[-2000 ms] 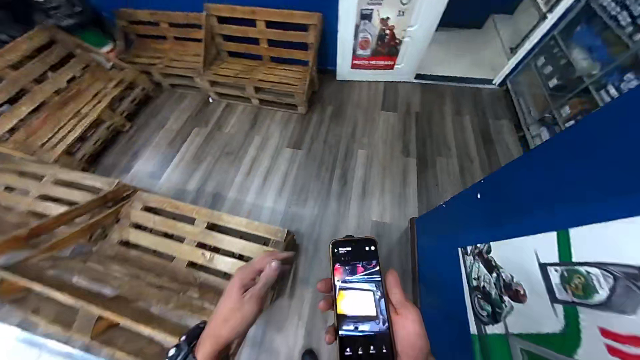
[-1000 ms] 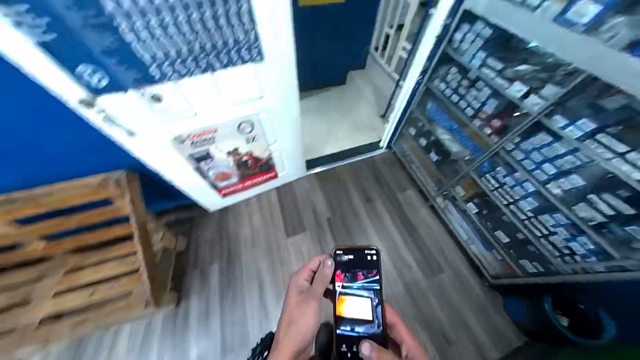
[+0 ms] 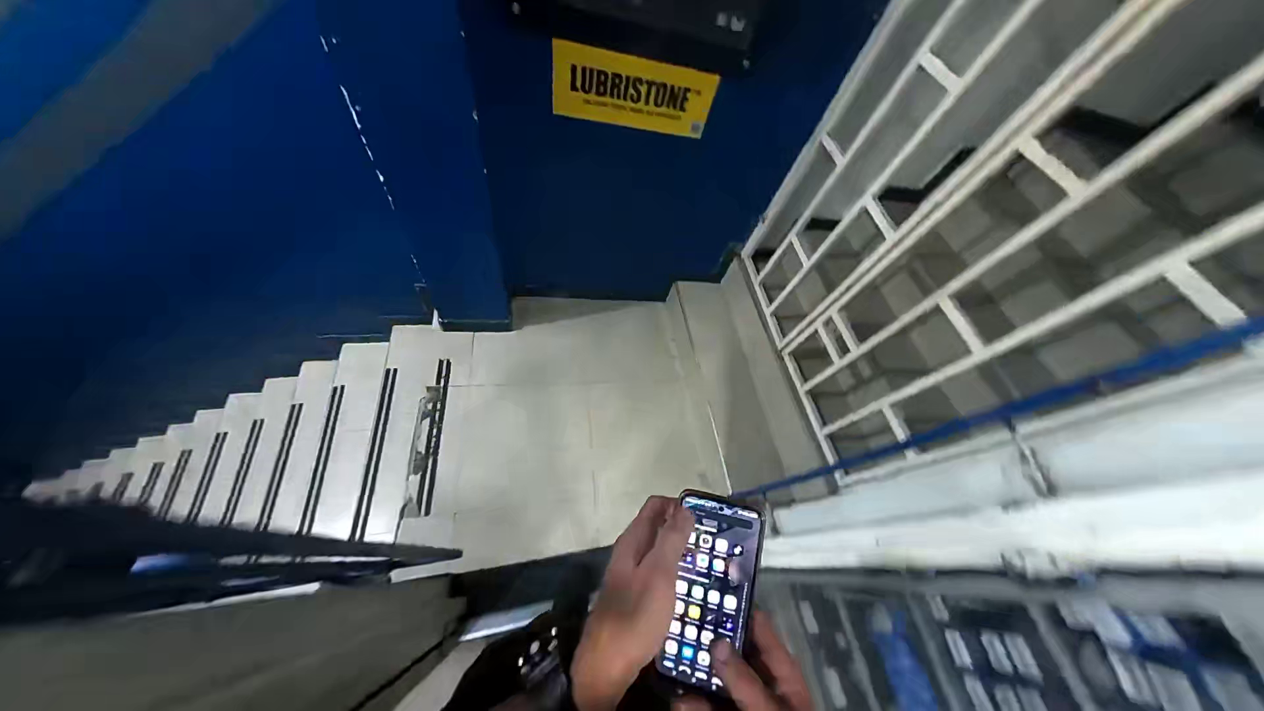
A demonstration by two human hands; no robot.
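Observation:
A smartphone [image 3: 709,592] with a grid of app icons lit on its screen is at the lower middle of the head view. Around its left edge is my left hand [image 3: 632,592], a thumb or finger lying over the upper left of the screen. My right hand [image 3: 755,671] grips the phone low on the right, its thumb on the lower part of the screen. A dark band or watch [image 3: 541,664] shows at my left wrist.
Pale tiled steps [image 3: 326,444] with dark strips go down or up at the left; which is unclear. Beyond the tiled landing [image 3: 553,434] is a blue wall [image 3: 592,207] with a yellow sign [image 3: 635,89]. A white metal railing [image 3: 948,296] runs along the right, near a glass display case [image 3: 987,642].
The view has moved from the wooden-floored room to the stair landing. My left hand, off the phone at first, has come to it. The phone's screen has changed from a picture to app icons.

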